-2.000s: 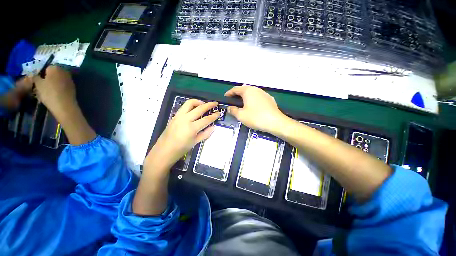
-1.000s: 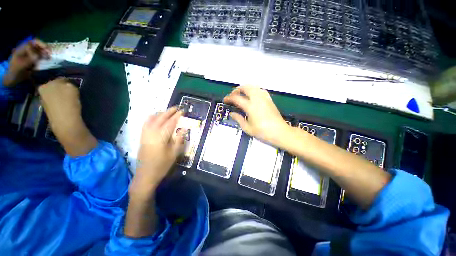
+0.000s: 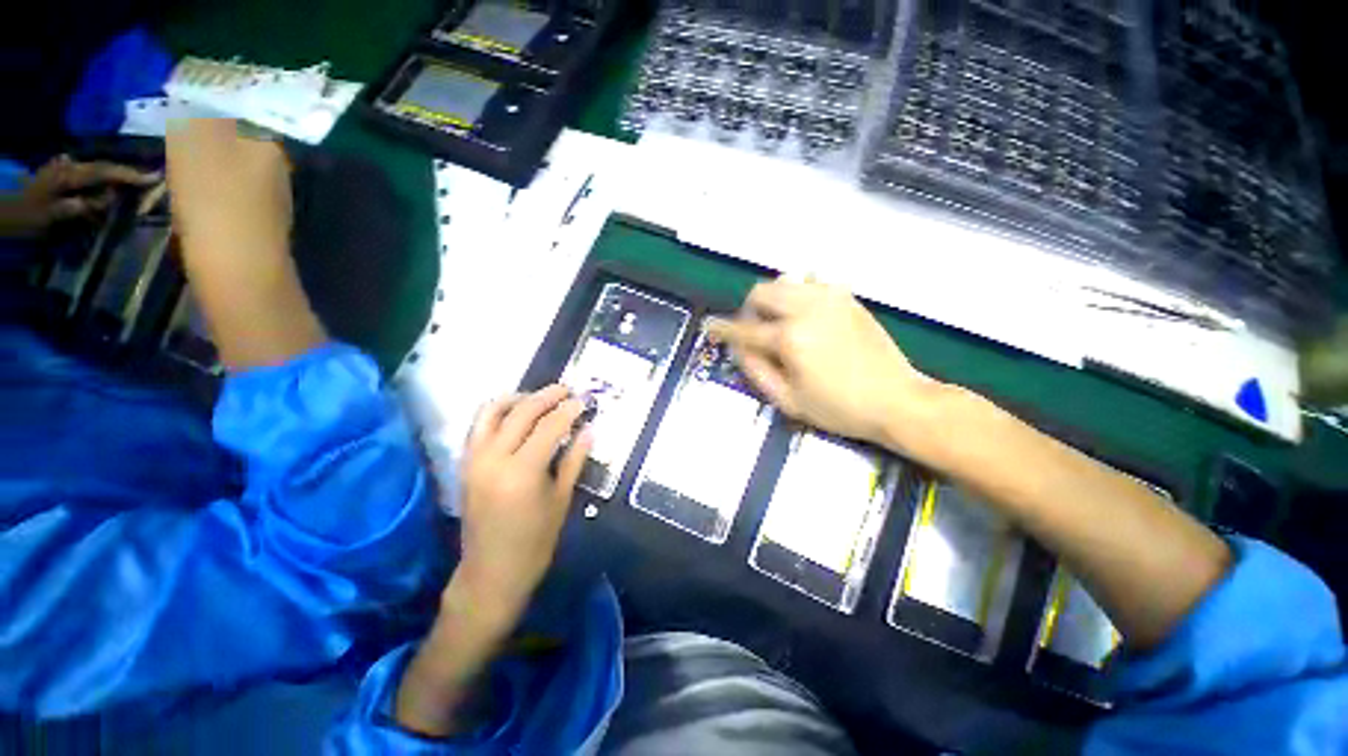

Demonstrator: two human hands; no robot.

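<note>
Open phones lie side by side in a black foam tray [image 3: 589, 513]. My left hand [image 3: 518, 465] is over the lower left of the leftmost phone [image 3: 633, 362]. Its fingertips are at a small dark piece [image 3: 603, 393] on that phone's white middle; whether they grip it cannot be told. My right hand [image 3: 835, 355] reaches over the upper end of the second phone [image 3: 688, 451], fingers bent down at its ringed camera area [image 3: 711, 352]. My right fingertips are blurred, and any part in them cannot be made out. My right forearm covers the upper ends of the phones further right.
Clear blister trays [image 3: 1020, 133] lie behind a white sheet [image 3: 872, 244] with thin tweezers and a blue pick [image 3: 1252, 399]. Another foam tray with phones [image 3: 458, 104] is at upper left. At left, another person's blue-sleeved arms [image 3: 244, 236] work beside me. A dark phone [image 3: 1242, 495] is at right.
The view has shifted, so the bench things sit further right or lower. My left hand has moved from the second phone to the leftmost one. My right hand stays at the second phone's upper end.
</note>
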